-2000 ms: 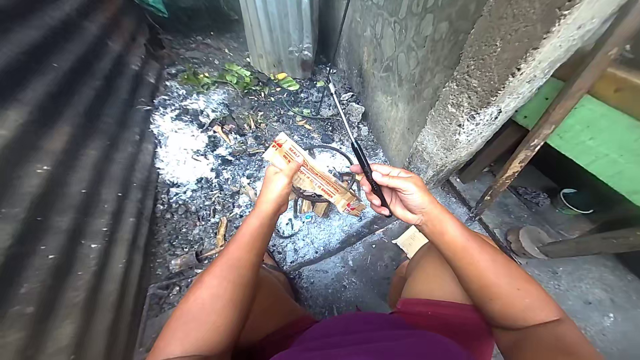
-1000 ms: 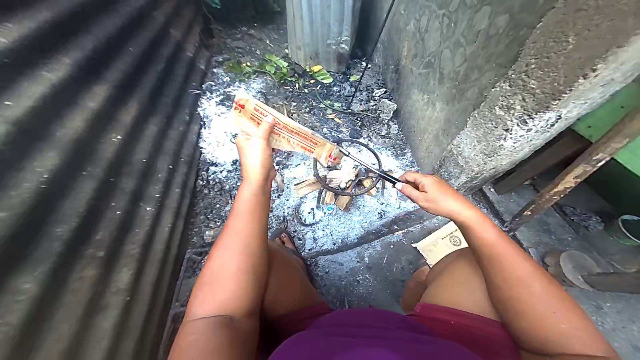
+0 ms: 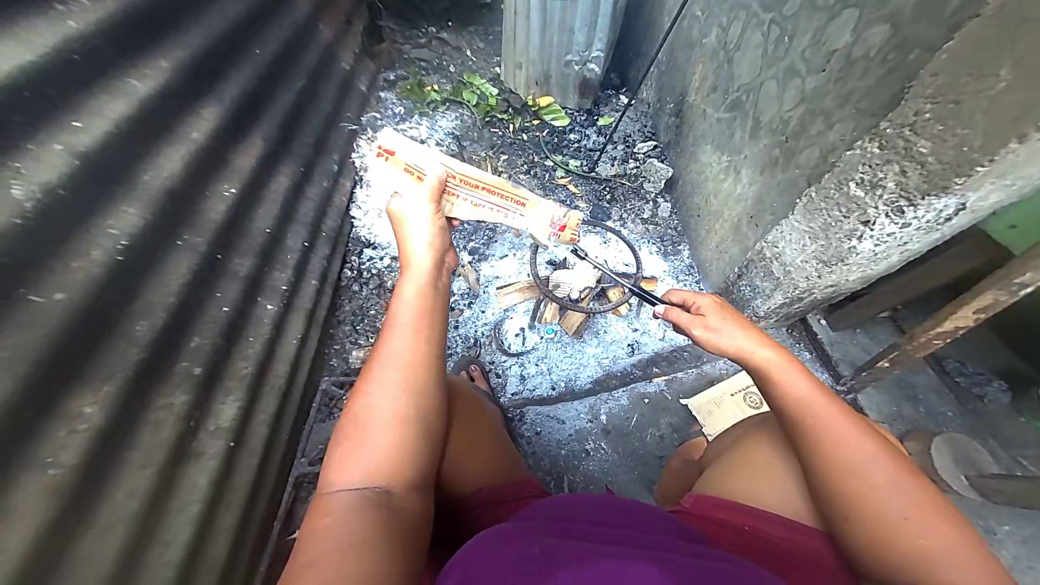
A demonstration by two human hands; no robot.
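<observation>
My left hand [image 3: 422, 215] grips a long folded strip of packing tape or paper [image 3: 487, 195] with red print. In my right hand [image 3: 703, 321] is a long-necked lighter [image 3: 621, 284] with a black handle, its tip close to the strip's lower right end; no flame can be made out. Beneath them a round metal ring stand [image 3: 535, 272] stands over several pieces of split firewood [image 3: 575, 322] and a crumpled pale wad [image 3: 573, 283] on white ash [image 3: 617, 345].
Corrugated metal sheeting [image 3: 187, 244] rises at the left, and a rough concrete wall [image 3: 780, 146] at the right. Green leaves [image 3: 479, 93] lie beyond the ash. A brown paper piece [image 3: 727, 405] is near my right leg. A sandalled foot [image 3: 475, 374] is beside the ash.
My right hand has brought the lighter from pointing upward beside the strip to the strip's end. My left hand has moved the strip up and left from above the ring.
</observation>
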